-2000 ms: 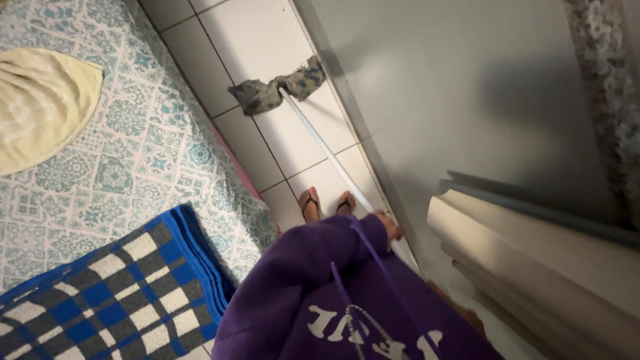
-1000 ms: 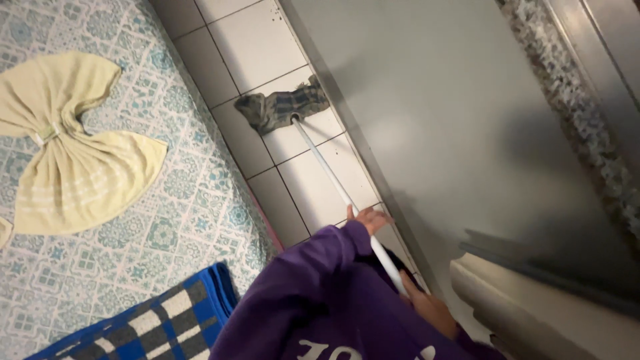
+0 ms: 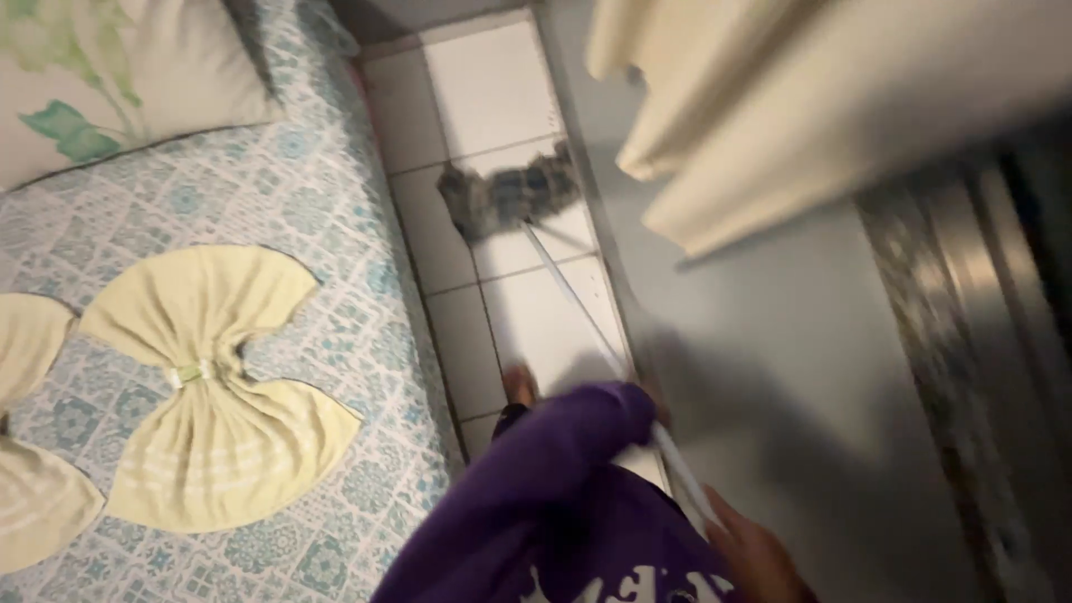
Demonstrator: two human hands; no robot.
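A long white pole (image 3: 578, 306) slants from the lower right up to a dark plaid cloth (image 3: 511, 197), which lies across its far end on the tiled floor. My left hand (image 3: 658, 408) is around the upper part of the pole, mostly hidden by the purple sleeve. Nearer to me, my right hand (image 3: 749, 540) grips the same pole close to its near end; it is blurred. One of my feet (image 3: 519, 387) shows on the tiles beside the pole.
To the left is a bed with a patterned sheet (image 3: 335, 218), yellow towels gathered like bows (image 3: 201, 419) and a pillow (image 3: 142, 75). A grey panel (image 3: 754, 360) borders the floor strip on the right. Cream fabric (image 3: 754, 126) hangs at the upper right.
The view has shifted along the bed, bringing the pillow in and the blue checked blanket out of sight. The cloth on the pole has moved along the floor strip, and both hands remain on the pole.
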